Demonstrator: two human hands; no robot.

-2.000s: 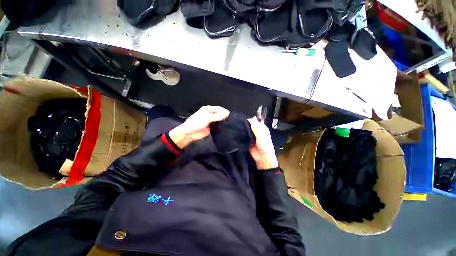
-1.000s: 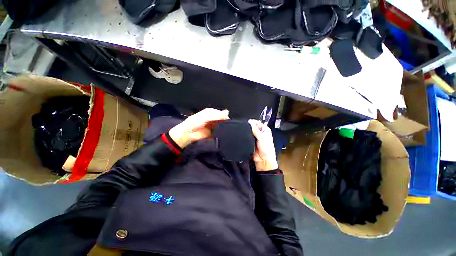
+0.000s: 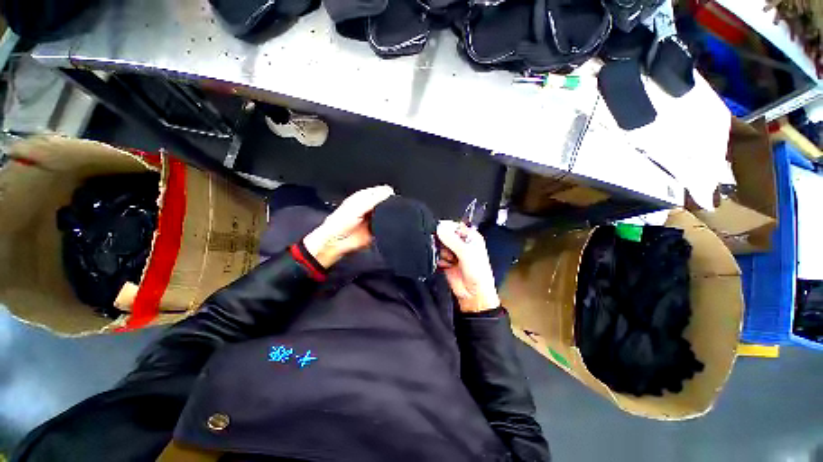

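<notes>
A black rounded sewn piece [image 3: 403,236] is held above the lap, a thin pale line showing along its right edge. My left hand [image 3: 350,226] grips its left side, fingers at the upper left edge. My right hand [image 3: 467,263] is at its right edge, fingers curled. Slim metal thread snips [image 3: 470,211] stick up from my right hand, blades pointing up and away; their grip is hidden in the hand. Whether the right fingers also pinch the piece cannot be told.
A metal-topped bench [image 3: 298,68] bears a pile of black sewn pieces [image 3: 492,36], a flat black piece [image 3: 625,94] and white paper [image 3: 690,135]. A red-striped carton [image 3: 170,244] stands left, another carton [image 3: 722,298] right, blue crate [image 3: 765,271] beyond. A pale shoe [image 3: 302,129] shows under the bench.
The piece has been turned and shifted slightly left and up. My right hand has moved from behind its right side to its edge, and the snips show more clearly.
</notes>
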